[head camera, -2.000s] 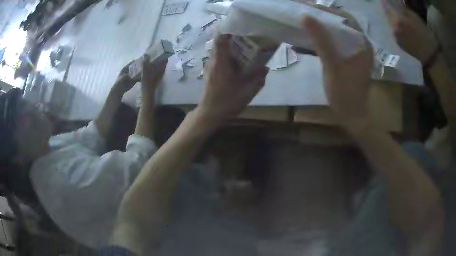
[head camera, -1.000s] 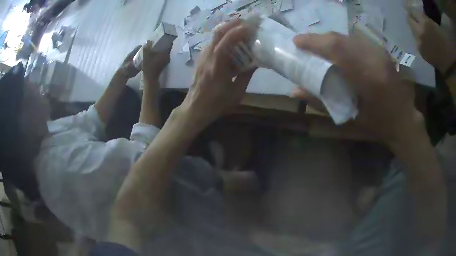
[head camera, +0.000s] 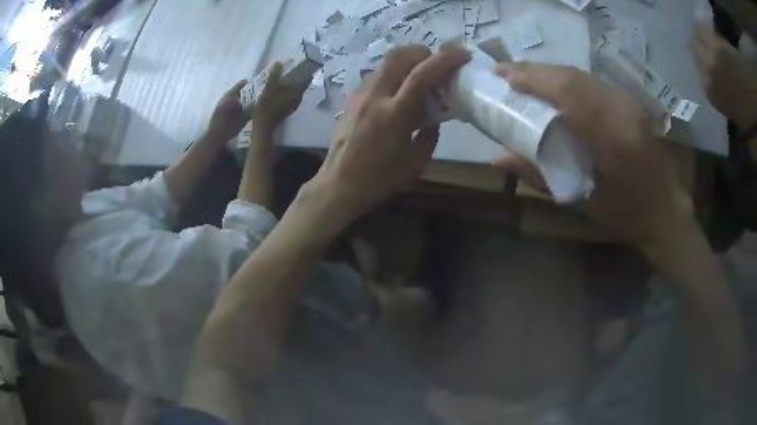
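Note:
A white, glossy, curved sheet with faint print (head camera: 513, 116), perhaps a rolled label sheet, slants down to the right between my hands. My right hand (head camera: 602, 137) grips it, with the thumb or finger on top and other fingertips below. My left hand (head camera: 386, 124) is at its upper left end, fingers bent over a small white printed piece (head camera: 440, 106). That piece is mostly hidden, so I cannot tell if it is a box or a label. The sheet's lower right end is open and curled.
Many pale printed scraps (head camera: 365, 41) lie on the white table (head camera: 207, 75) beyond my hands. At left, another person's hands hold a white box (head camera: 286, 73). Another person's hand (head camera: 720, 75) is at the right. Long white printed pieces (head camera: 635, 75) lie at right, near the brown table edge.
The white sheet has gone from nearly level to slanting down right, its curled end now showing. My right hand has turned with it. The neighbour's box has shifted slightly right.

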